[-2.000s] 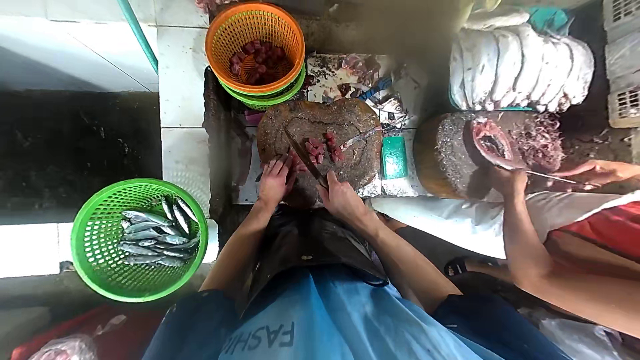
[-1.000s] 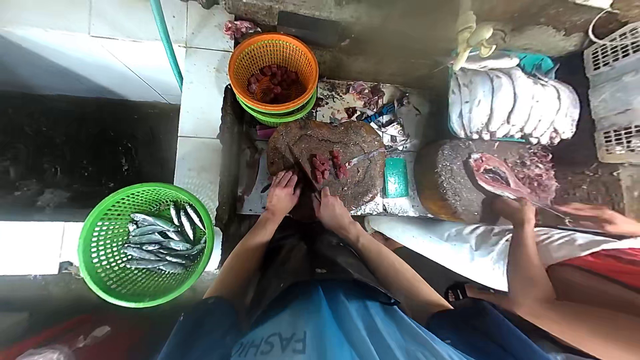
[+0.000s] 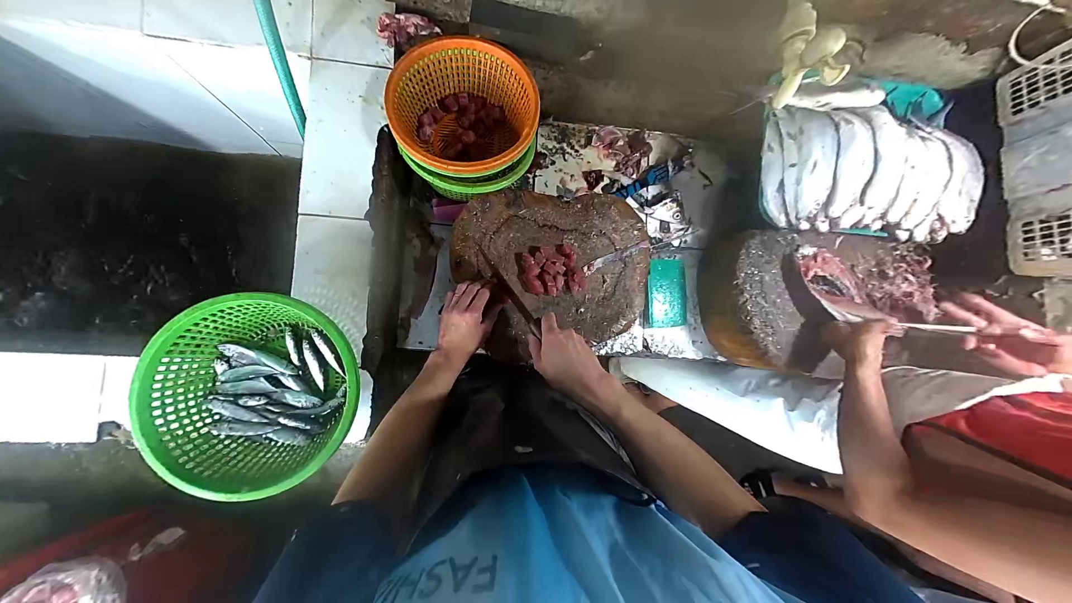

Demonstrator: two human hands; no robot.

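Observation:
My right hand (image 3: 559,356) is closed around the handle of a knife (image 3: 511,293), whose dark blade lies slantwise over a round wooden chopping block (image 3: 615,222). At the block's lower left edge rests my left hand (image 3: 465,322), fingers together and bent, close to the blade; whether anything is under them cannot be seen. Just right of the blade, a cluster of red fish or meat cubes (image 3: 550,270) sits on the block. A thin metal tool (image 3: 615,253) reaches over the block's right edge. More red cubes (image 3: 469,121) lie inside an orange plastic basket (image 3: 523,79).
A green basket (image 3: 155,419) of small silvery fish (image 3: 268,389) stands lower left. A green block (image 3: 667,293) lies beside my chopping block. To the right, a co-worker's hands (image 3: 863,339) hold a knife and cut fish (image 3: 829,276) on another block, below stacked silvery fish (image 3: 871,167).
The red pieces, earlier in separate rows on the block, now form one tighter cluster. My right hand stays near the block's lower edge. The view has shifted somewhat.

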